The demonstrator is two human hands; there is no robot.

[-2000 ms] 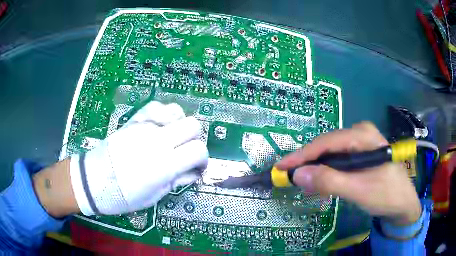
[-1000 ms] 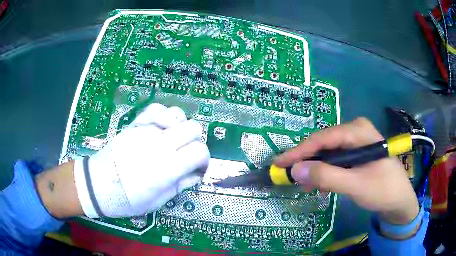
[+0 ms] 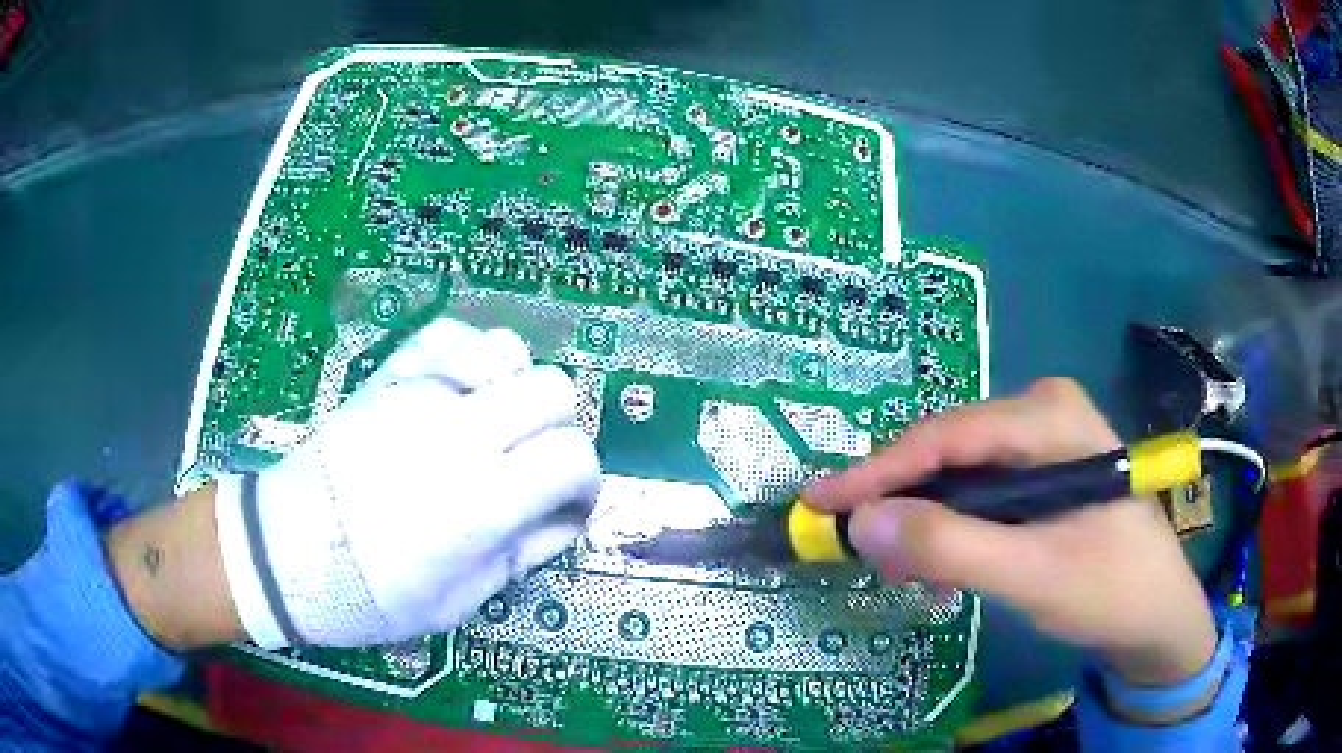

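Observation:
A large green circuit board point(image 3: 662, 427) with a white outline lies in front of me. My left hand point(image 3: 427, 486), in a white glove with a grey-edged cuff, rests over its left middle with the fingers curled; solder wire cannot be made out at the fingertips. My bare right hand point(image 3: 1030, 515) holds a black soldering iron point(image 3: 1001, 491) with yellow bands like a pen. Its dark tip touches or hovers just over the lower edge of a shiny silver pad point(image 3: 655, 512), close to the gloved fingertips.
A red support point(image 3: 324, 721) shows under the board's near edge. A dark stand with a whitish top point(image 3: 1189, 375) is right of the board. Red and dark cables or tools point(image 3: 1277, 133) lie at the upper right. A red item is at the far right edge. The bench is dark green.
The board sits slightly lower and further left in the picture. Both hands keep nearly the same pose, and the iron's tip has shifted slightly left along the silver pad's lower edge.

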